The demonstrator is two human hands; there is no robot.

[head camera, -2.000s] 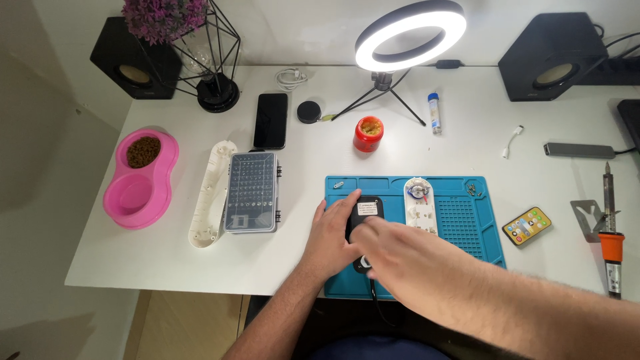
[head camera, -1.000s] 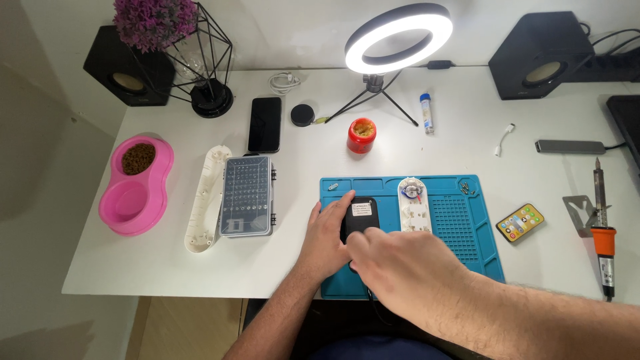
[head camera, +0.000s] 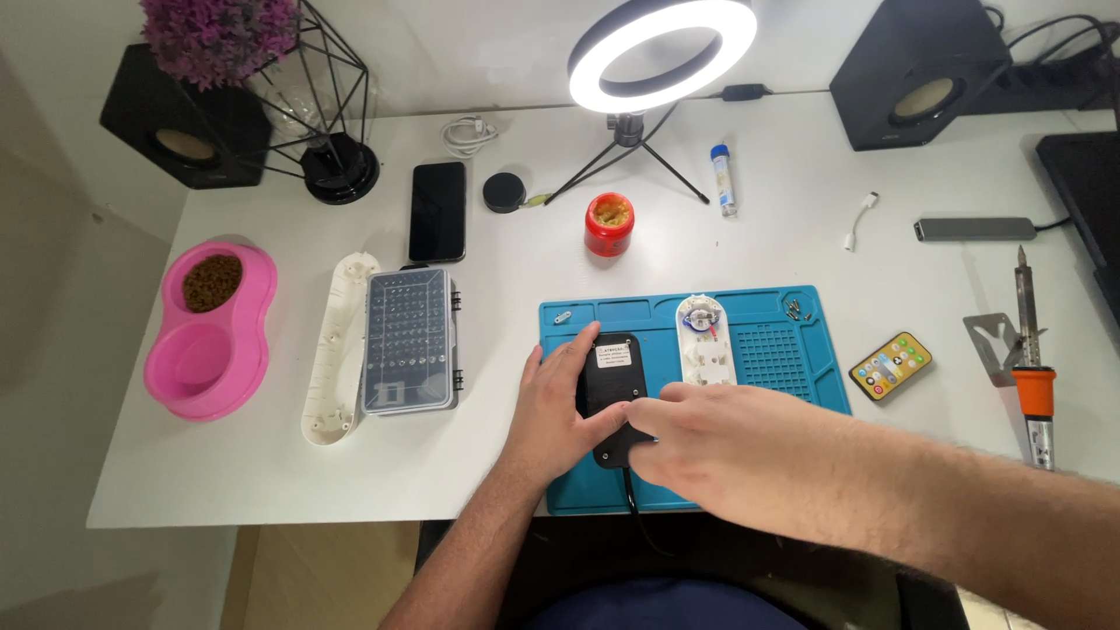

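A black plastic device housing [head camera: 617, 385] with a label, several screws and a cable lies on a blue silicone work mat [head camera: 787, 302]. My left hand [head camera: 560, 411] steadies it from its left side, fingers along the edge and thumb across the lower part. My right hand [head camera: 700, 446] is curled over the housing's lower right side; its fingertips are mostly hidden, and I cannot tell whether it holds a tool. Right of the housing lies an open white plastic shell [head camera: 711, 354] with a small blue-ringed part and wires inside. Small screws [head camera: 794, 310] sit in the mat's upper right compartment.
Around the mat are a red jar [head camera: 610, 229], a ring light [head camera: 628, 131], a yellow-screened phone [head camera: 891, 366] and a soldering iron [head camera: 1032, 376]. Leftward are a clear-lidded case [head camera: 409, 350], a white shell [head camera: 331, 385], a black phone [head camera: 437, 213] and a pink double bowl [head camera: 249, 350].
My right hand stays over the black housing, its pose slightly changed. My left hand keeps its place against the housing.
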